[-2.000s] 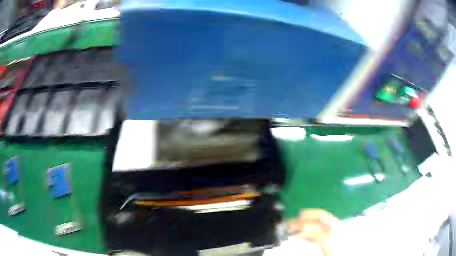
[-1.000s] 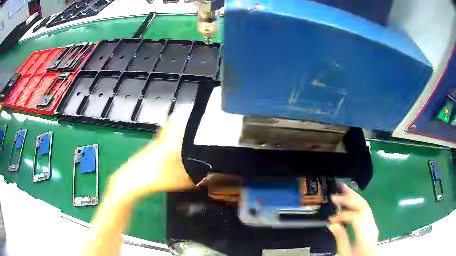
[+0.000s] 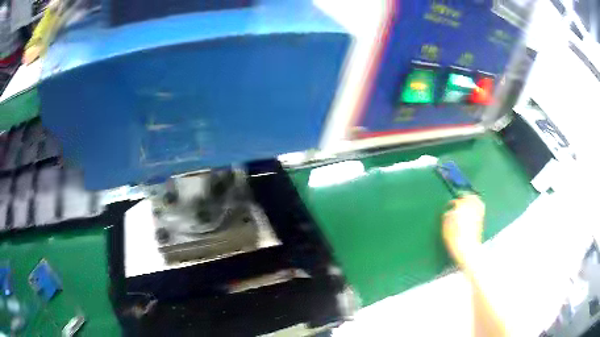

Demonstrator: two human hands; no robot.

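Observation:
My right hand (image 3: 464, 227), blurred, is at the right side of the green mat, its fingers closed over the near end of a phone middle frame (image 3: 455, 176). The frame's blue patch shows beyond the fingers; its near end is hidden. My left hand is not in view. The press base with black covering (image 3: 230, 309) stands at lower left. The bare-steel press head (image 3: 204, 227) is above the fixture, which is mostly hidden.
The blue press housing (image 3: 230, 99) fills the upper left. The control panel (image 3: 434, 39) with green and red buttons is at upper right. A black blister tray (image 3: 46, 191) and blurred frames (image 3: 45, 280) lie at left. A person's hand (image 3: 33, 51) shows at far upper left.
The view has swung right. My left hand has left the picture. My right hand has moved from the frame at the fixture to one on the right of the mat. The press head shows more fully.

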